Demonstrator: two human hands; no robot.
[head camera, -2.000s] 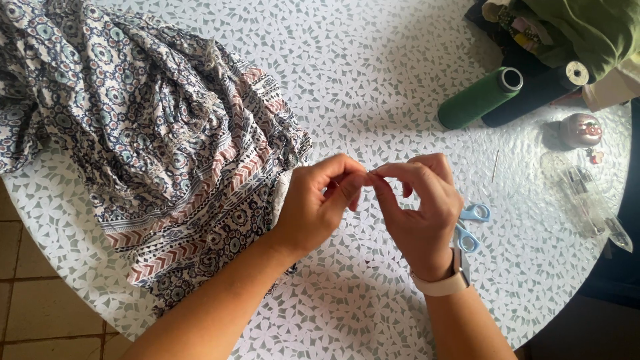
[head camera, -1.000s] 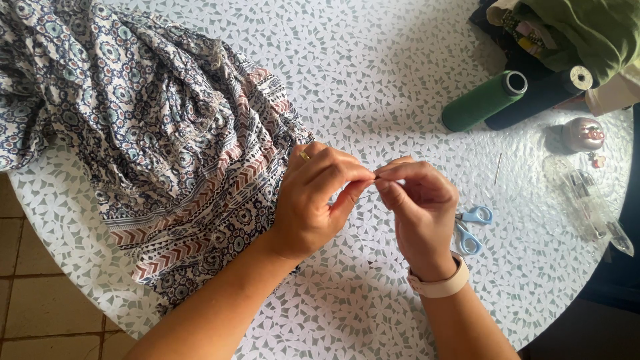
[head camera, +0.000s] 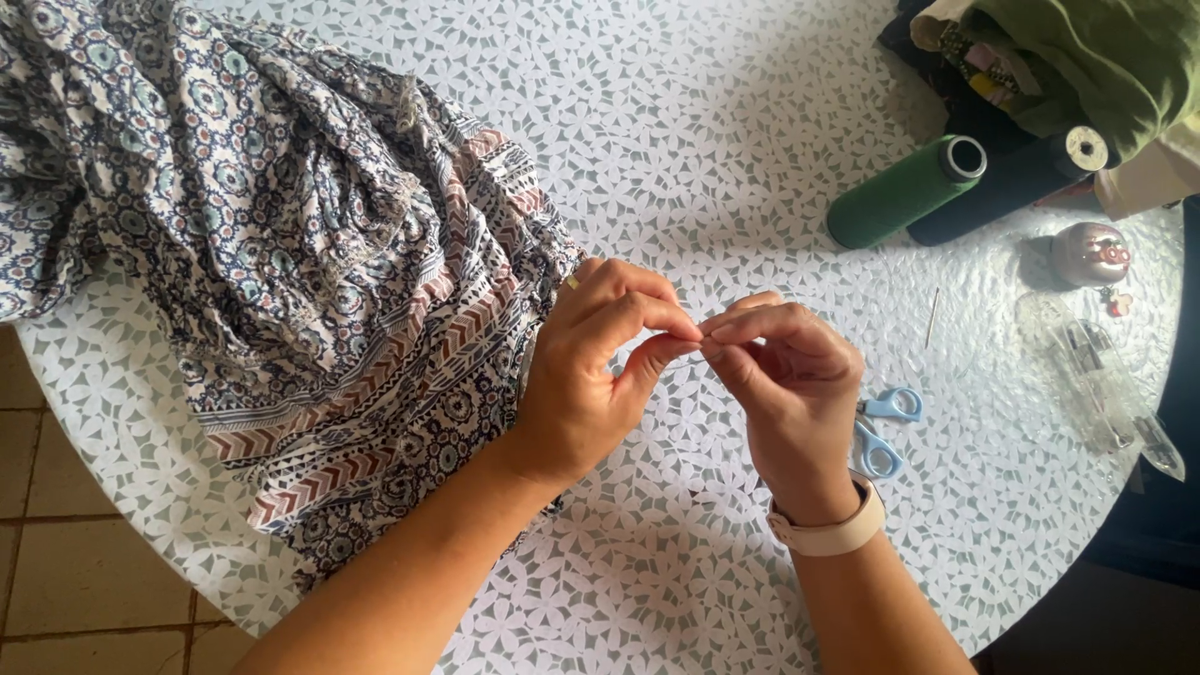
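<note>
My left hand (head camera: 600, 361) and my right hand (head camera: 783, 375) meet fingertip to fingertip over the table, each with thumb and forefinger pinched. Whatever lies between the fingertips is too small to make out. A patterned printed fabric (head camera: 309, 244) lies crumpled to the left, its edge beside my left hand. Just right of my right wrist are scissors with light blue handles (head camera: 879, 455), their blades hidden behind the wrist. Farther right a thin needle-like item (head camera: 932, 317) rests on the tablecloth.
A round table with a floral-patterned cover (head camera: 656, 141) holds a green thread spool (head camera: 900, 192), a dark thread spool (head camera: 1012, 183), green cloth (head camera: 1106, 66), a small shiny round container (head camera: 1090, 254) and a clear plastic case (head camera: 1092, 375). Floor tiles (head camera: 84, 572) show at lower left.
Both hands stay together at the fingertips. The fingers of my left hand have shifted their pose since the earliest frame. The fabric and scissors have not plainly moved.
</note>
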